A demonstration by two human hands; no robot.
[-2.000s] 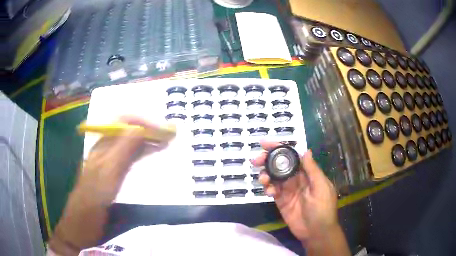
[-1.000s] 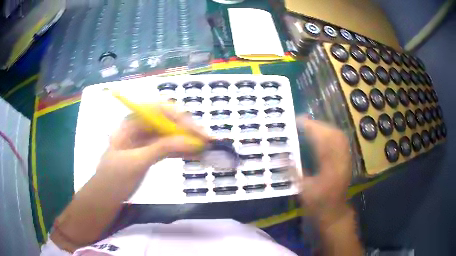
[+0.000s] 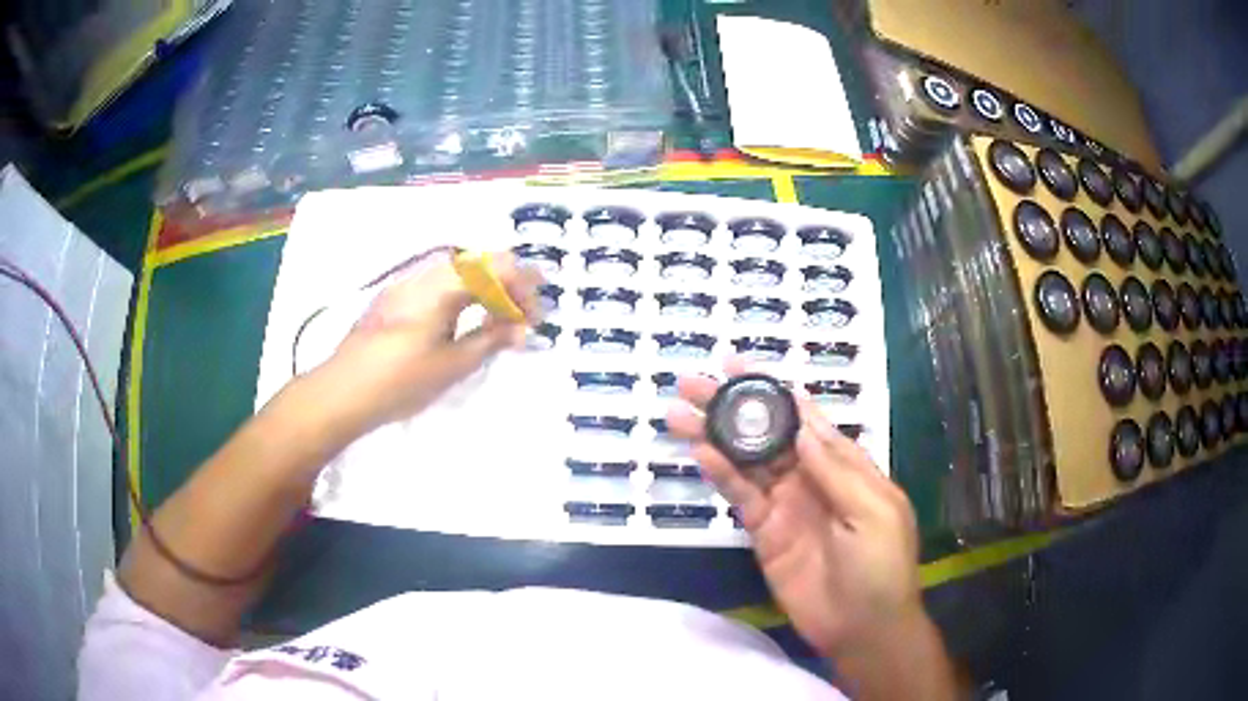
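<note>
A round black speaker driver [image 3: 753, 418] with a pale ringed centre lies face up on the fingers of my right hand [image 3: 835, 527], above the lower right of the tray. My left hand [image 3: 411, 329] holds a yellow test probe [image 3: 489, 285] at the upper middle of the tray; a thin dark red lead runs from it to my forearm. Its fingers partly hide discs in the leftmost filled column. The white blister tray [image 3: 397, 473] holds black discs on edge in rows in its middle and right part; its left part is plain white.
A brown cardboard sheet [image 3: 1081, 397] with rows of discs lies on stacked trays at the right. Clear blister trays [image 3: 452, 82] with one disc on top stand at the back. A white booklet [image 3: 783, 89] lies beside them.
Since one second ago, a disc has come onto my right hand over the tray. The left hand's disc is gone from beside the probe. One more disc stands in the tray's leftmost filled column. The view has shifted.
</note>
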